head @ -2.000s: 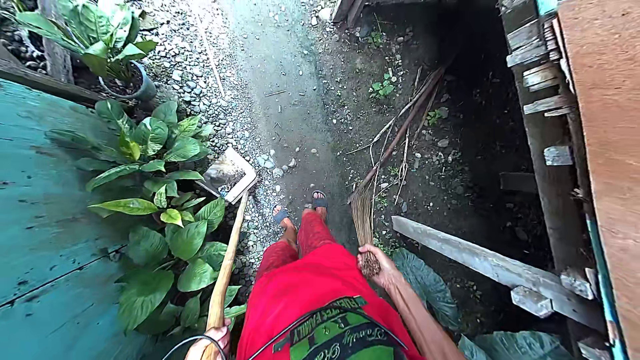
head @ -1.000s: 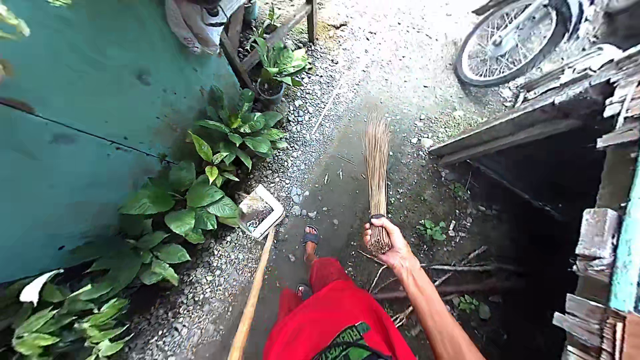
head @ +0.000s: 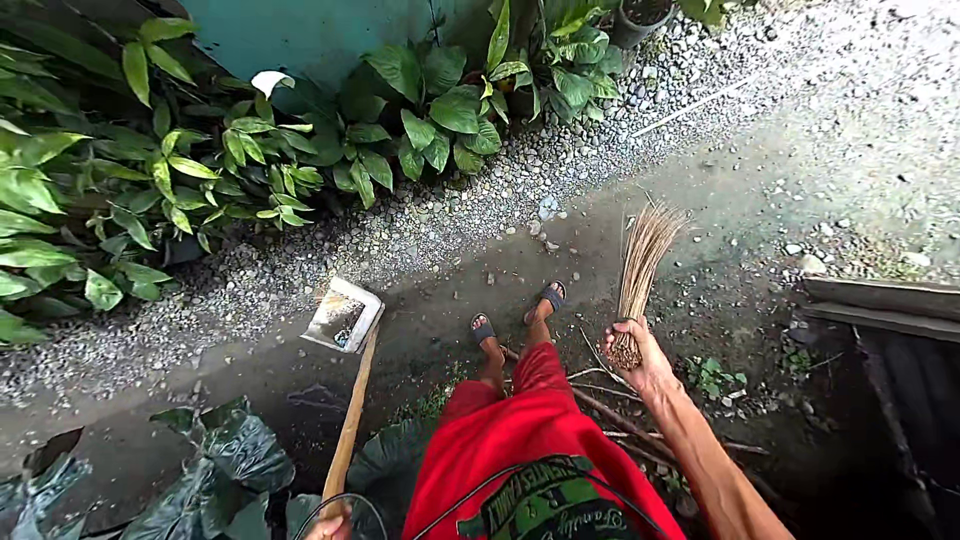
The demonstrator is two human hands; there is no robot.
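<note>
A stick broom (head: 643,270) of thin bristles is gripped at its bundled butt end by my right hand (head: 634,352), its bristles pointing up and away over the path. My left hand (head: 330,525), partly cut off at the bottom edge, holds the wooden handle (head: 352,420) of a long-handled dustpan. The dustpan's white-rimmed pan (head: 369,315) is low over or on the ground at the gravel's edge, left of my sandalled feet. Some dark and brown bits lie inside the pan.
Leafy plants (head: 450,112) and a gravel strip (head: 480,199) run along a teal wall (head: 300,34). Large dark leaves (head: 240,457) stand at lower left. Branches (head: 622,420) lie behind my feet. Weathered boards (head: 885,307) edge a dark area at right. A thin white stick (head: 694,105) lies on the gravel.
The view has turned strongly toward the left. The broom, pointing beside my legs two seconds ago, now reaches out ahead in my right hand. Both hands keep their holds.
</note>
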